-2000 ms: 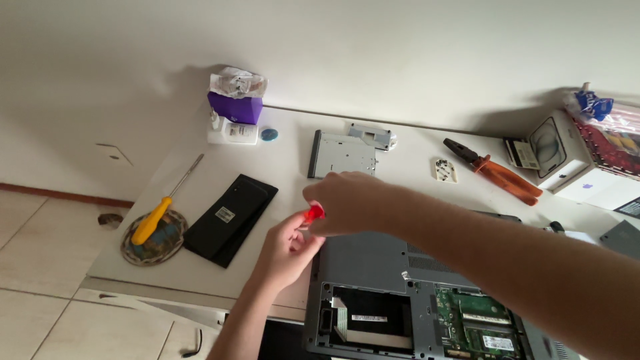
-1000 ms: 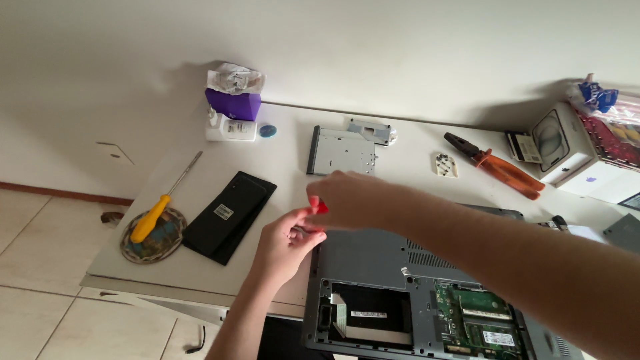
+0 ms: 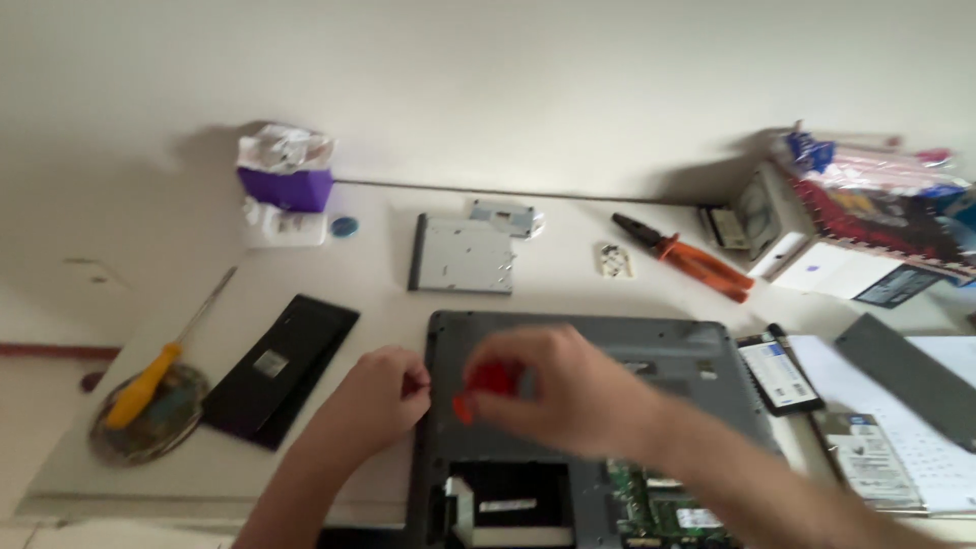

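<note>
My right hand [image 3: 564, 389] is closed around a small red object [image 3: 492, 381], blurred, above the underside of a grey laptop [image 3: 457, 427]. The laptop lies upside down with an open bay at its lower left and a green circuit board [image 3: 640, 496] exposed beside it. My left hand [image 3: 393, 389] is at the laptop's left edge, thumb and fingertips close together; whether they pinch something is too small to tell.
Left of the laptop are a black panel [image 3: 282, 374] and a yellow-handled screwdriver [image 3: 149, 381] on a round coaster [image 3: 183, 404]. Behind it are an optical drive [image 3: 465, 255] and orange-handled pliers [image 3: 694, 263]. An SSD [image 3: 778, 372], a hard drive [image 3: 869, 457] and a grey cover [image 3: 907, 381] lie right.
My hands were together at the red object beyond the laptop's upper left corner. Now they are apart: the right hand, with the red object, is over the laptop, the left at its edge. The view has shifted.
</note>
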